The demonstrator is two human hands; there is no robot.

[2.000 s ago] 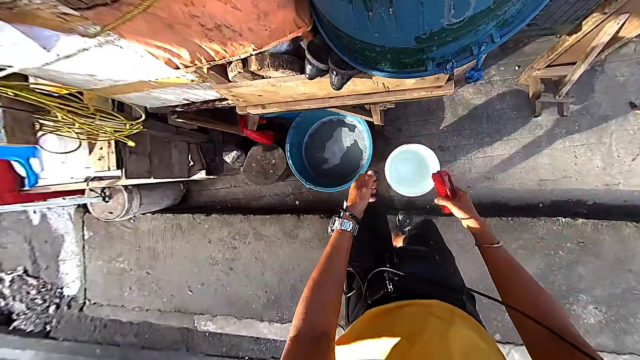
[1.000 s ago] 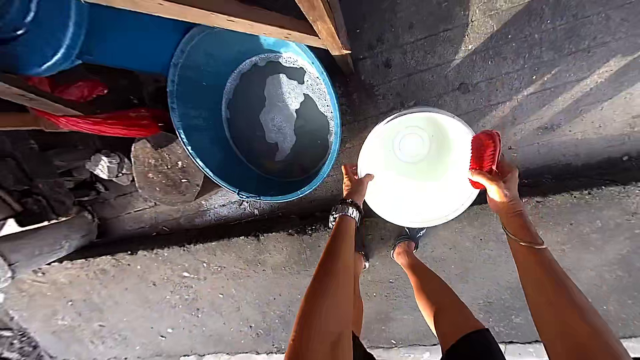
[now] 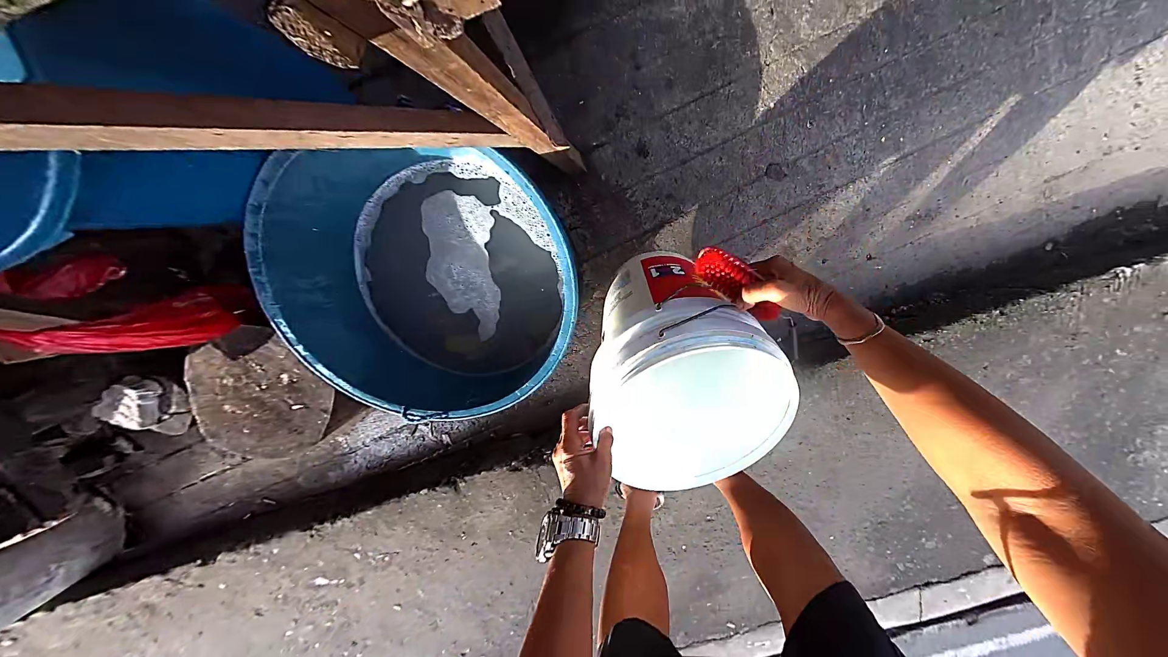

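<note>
A white plastic bucket (image 3: 689, 415) with a red printed patch and a wire handle is tilted, its mouth facing me. My left hand (image 3: 584, 464), with a metal watch at the wrist, grips the bucket's rim on its left side. In my right hand (image 3: 789, 290) is a red scrub brush (image 3: 725, 272), bristles up and held against the bucket's outer wall near the handle. To the left of the bucket stands a round blue tub (image 3: 319, 347), holding grey water with white suds (image 3: 456, 260).
A wooden frame (image 3: 228, 126) runs above the tub, with a blue container (image 3: 173, 46) behind it. Left of the tub are a red plastic bag (image 3: 146, 328), a round wooden block (image 3: 260, 397) and a log (image 3: 59, 552). A concrete edge (image 3: 365, 502) crosses below.
The bucket, seen mouth up before, has tipped so that its outer side shows. My right hand has brought the brush from beside the rim to the outer wall. The view has moved closer.
</note>
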